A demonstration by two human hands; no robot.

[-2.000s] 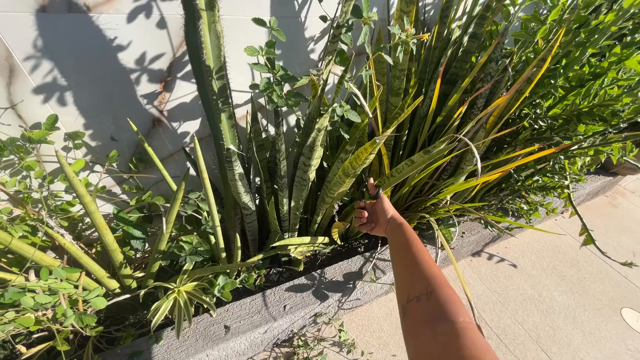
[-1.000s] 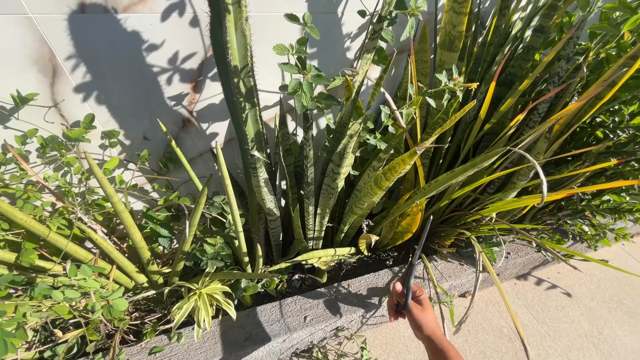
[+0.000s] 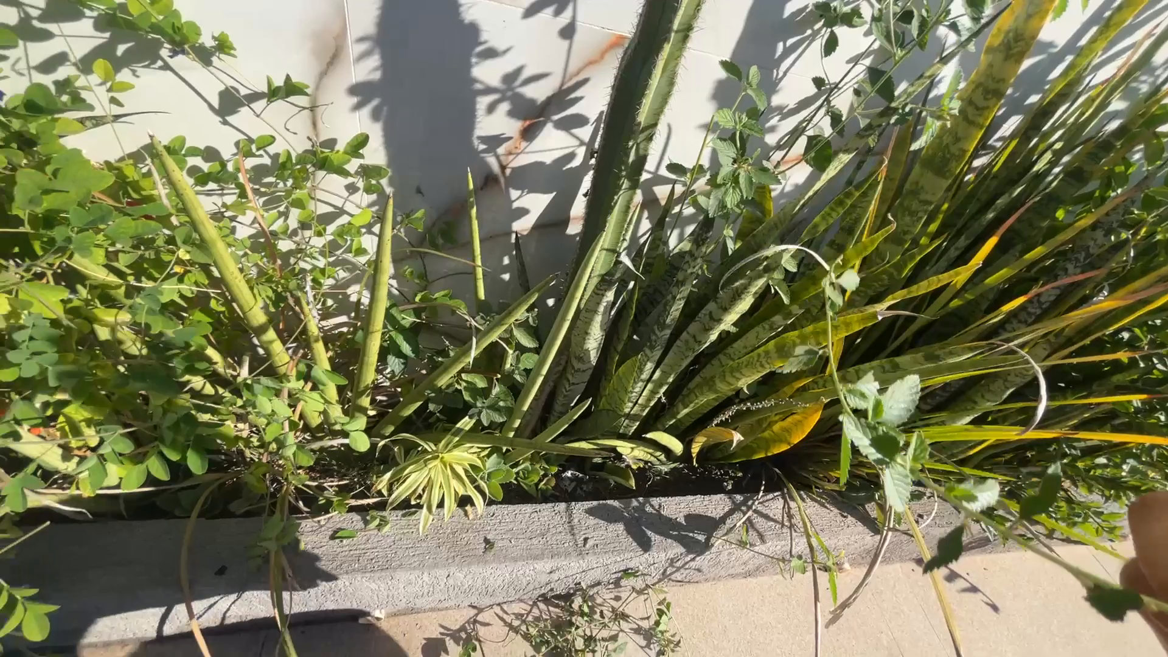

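Observation:
At the right edge, only blurred fingertips of my right hand (image 3: pixel 1148 557) show, closed on the end of a leafy green stem (image 3: pixel 1031 543). That stem stretches left and upward in front of the planter, its leaves hanging over the curb. The rest of the hand is out of frame, and no tool shows in it. Left of the hand, snake plant leaves (image 3: pixel 748 365) fan out, with a yellow-orange leaf (image 3: pixel 780 433) low among them. My left hand is out of view.
A spiny cactus stem (image 3: pixel 630 137) rises against the marbled wall (image 3: pixel 511 55). Pointed cylindrical leaves (image 3: pixel 224 255) and a small variegated plant (image 3: pixel 436 474) grow farther left. A concrete curb (image 3: pixel 474 557) edges the bed; loose trimmings (image 3: pixel 593 625) lie on the pavement.
My right hand has moved to the right edge; a second ago it held a dark long-bladed tool beside the curb. The leafy stem now hangs in the foreground. The view has shifted.

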